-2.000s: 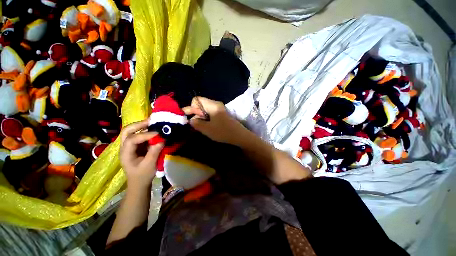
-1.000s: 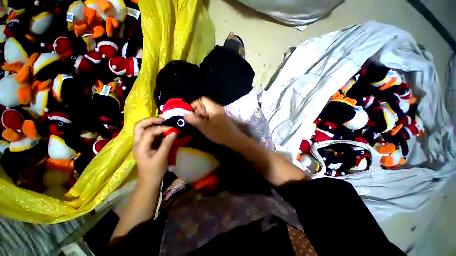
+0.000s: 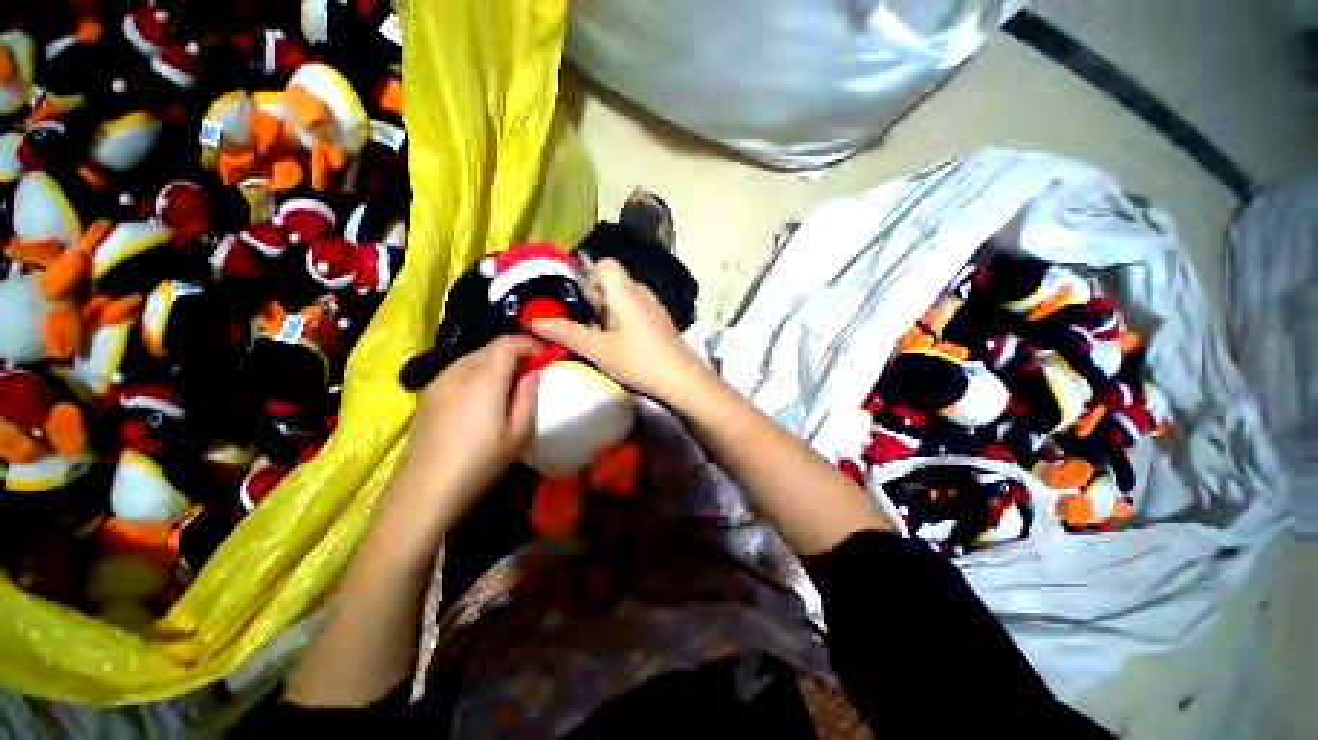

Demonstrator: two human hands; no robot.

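A penguin plush toy [image 3: 581,419] is held above my lap, belly up and facing me, with its Santa hat [image 3: 529,265] at the top and its orange feet at the bottom. My left hand [image 3: 473,412] grips the toy's left side near the neck. My right hand [image 3: 625,336] is at the other side of the head, its thumb at the red beak [image 3: 542,314]. Both hands are bare. No tool can be made out in my right hand; part of its fingers is hidden behind the toy.
A yellow sack [image 3: 470,130] full of penguins stands at left. A white woven sack [image 3: 824,325] with more penguins lies open at right. A large white sack [image 3: 781,72] stands ahead on the pale floor [image 3: 723,203]. A floral apron [image 3: 651,622] covers my lap.
The toy has turned from side-on to face me, showing both eyes and both feet. My left hand has moved from its face to its side. The view has shifted, showing more of the sack ahead.
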